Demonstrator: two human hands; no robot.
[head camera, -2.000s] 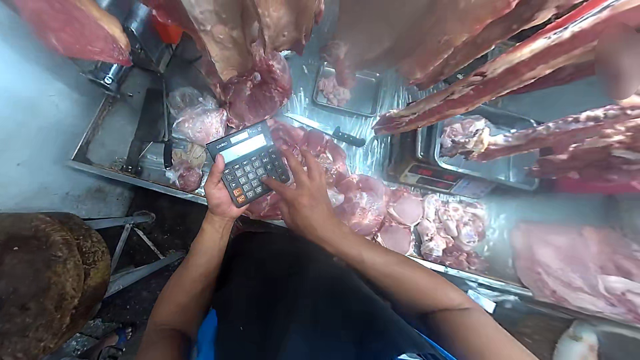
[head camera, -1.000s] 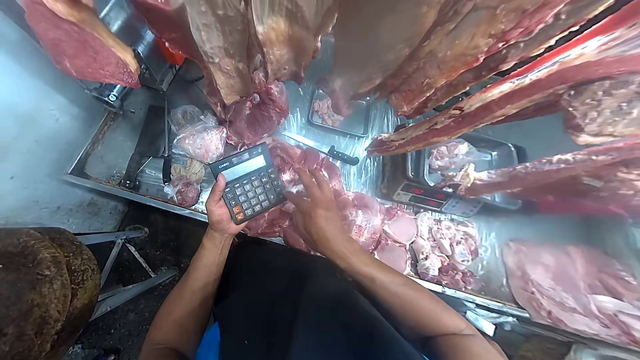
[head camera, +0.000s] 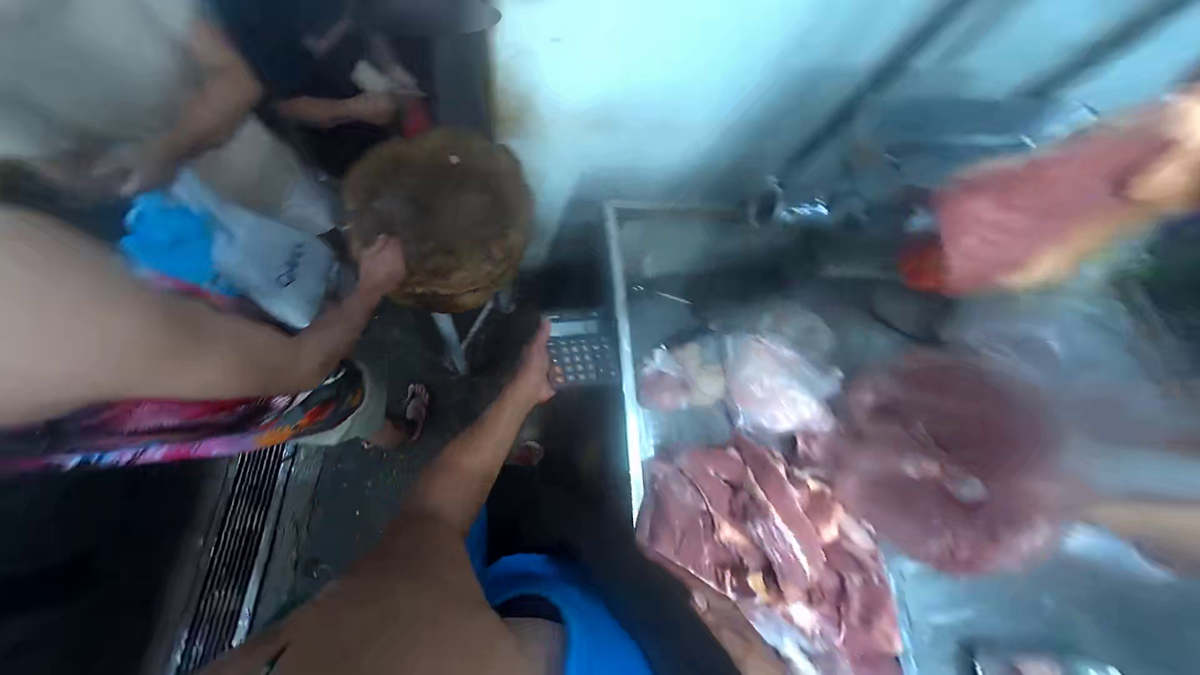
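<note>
My left hand (head camera: 536, 367) holds a dark calculator (head camera: 583, 351) by its left edge, beside the metal rim (head camera: 622, 328) of the meat table. A bare arm or hand (head camera: 727, 619), which looks like my right, shows low in the view, partly behind dark cloth; its fingers are not clear. Close to it lie dark red slabs of meat (head camera: 778, 553). Plastic bags with pale meat (head camera: 778, 382) rest farther up the table. A large round piece of meat (head camera: 947, 459) is blurred at their right.
A round wooden chopping block (head camera: 441, 220) stands left of the table, with another person's hand (head camera: 382, 266) at its side. That person has a plastic bag (head camera: 281, 272). A floor grate (head camera: 239, 553) lies lower left. Hanging meat (head camera: 1050, 220) is upper right.
The view has swung far to the left. The calculator, earlier above the meat with my right hand at its keys, is now beside the table in my left hand. My right hand has left the calculator.
</note>
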